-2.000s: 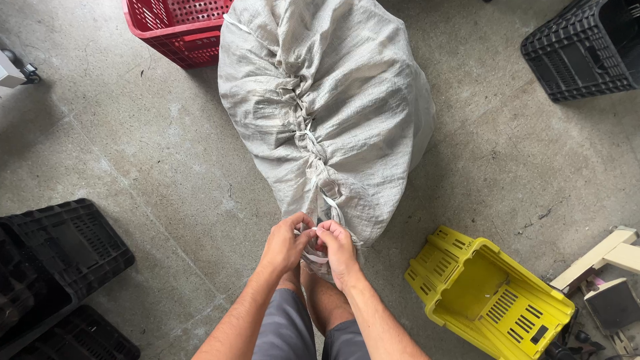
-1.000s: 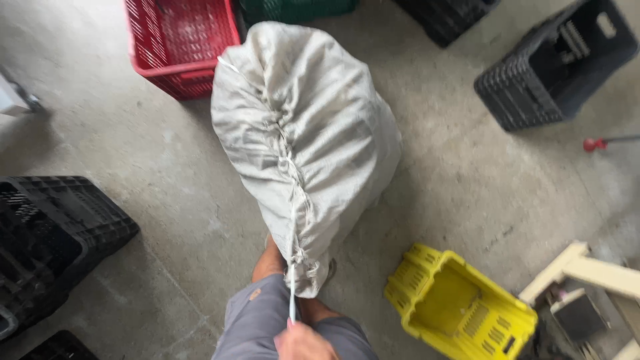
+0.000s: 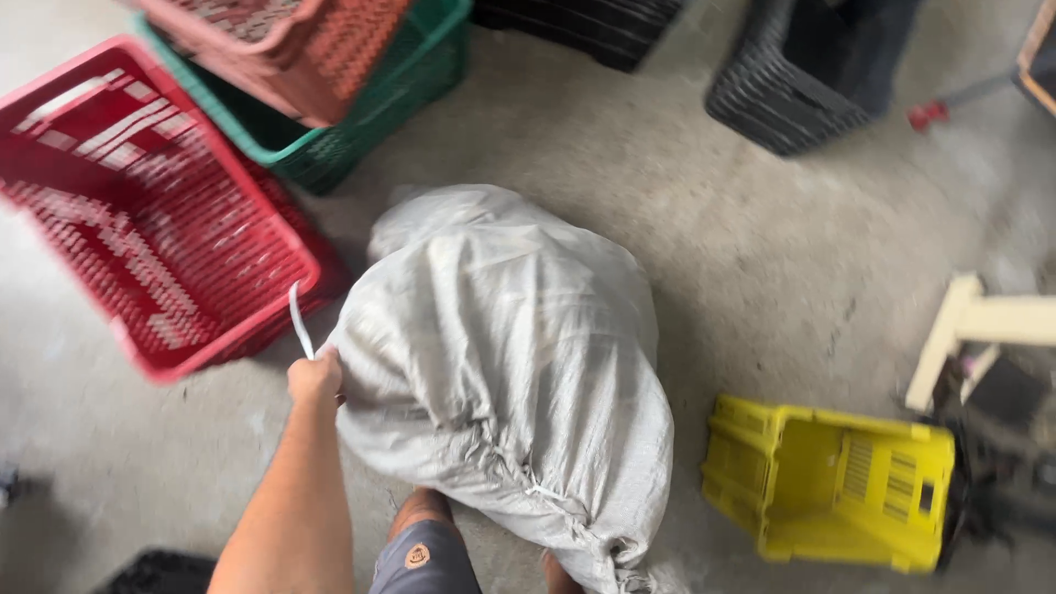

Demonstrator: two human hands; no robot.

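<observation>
A large, full sack of whitish woven fabric point(image 3: 511, 330) stands on the concrete floor in front of my legs. Its gathered seam, laced with white cord point(image 3: 546, 492), runs down to a bunched corner at the bottom right. My left hand point(image 3: 316, 378) grips the sack's left edge, fingers closed, and the loose end of a white strap point(image 3: 299, 320) sticks up from it. My right hand is out of view.
A red plastic crate point(image 3: 239, 346) lies close on the left, beside a green crate point(image 3: 330, 148) with an orange crate point(image 3: 330, 82) on it. Black crates point(image 3: 767, 99) stand beyond. At right are a yellow crate point(image 3: 775, 478) and a cream-coloured frame point(image 3: 1006, 320).
My left hand has moved to the sack's left edge and holds it. The sack has turned, its laced seam now slanting to the lower right. My right hand is no longer seen.
</observation>
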